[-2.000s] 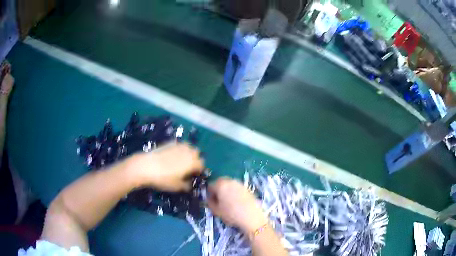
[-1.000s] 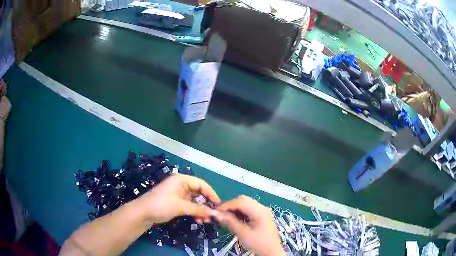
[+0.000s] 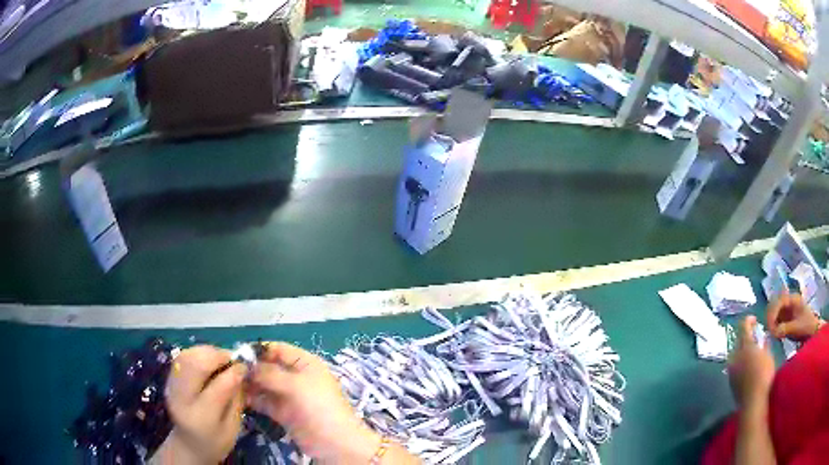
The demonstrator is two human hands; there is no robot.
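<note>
My left hand (image 3: 204, 400) and my right hand (image 3: 295, 390) meet at the bottom, over the inner edges of two piles. Their fingertips pinch a short black cable (image 3: 244, 352) with a shiny pale end; the fingers hide most of it. The tangled black cable pile (image 3: 127, 400) lies left of and partly behind my left hand. The heap of pale wrist straps (image 3: 545, 363) lies fanned out to the right of my right hand.
Open-topped retail boxes stand on the green belt: one at centre (image 3: 436, 195), one at left (image 3: 95, 218), one at right (image 3: 688, 182). A pale edge strip (image 3: 382, 301) divides belt and worktop. A neighbour in red (image 3: 782, 400) handles white papers at right.
The view has swung right and levelled, bringing the neighbour in. My hands stay close together, now with a shiny-ended piece showing between the fingertips. The boxes show at different places in the view.
</note>
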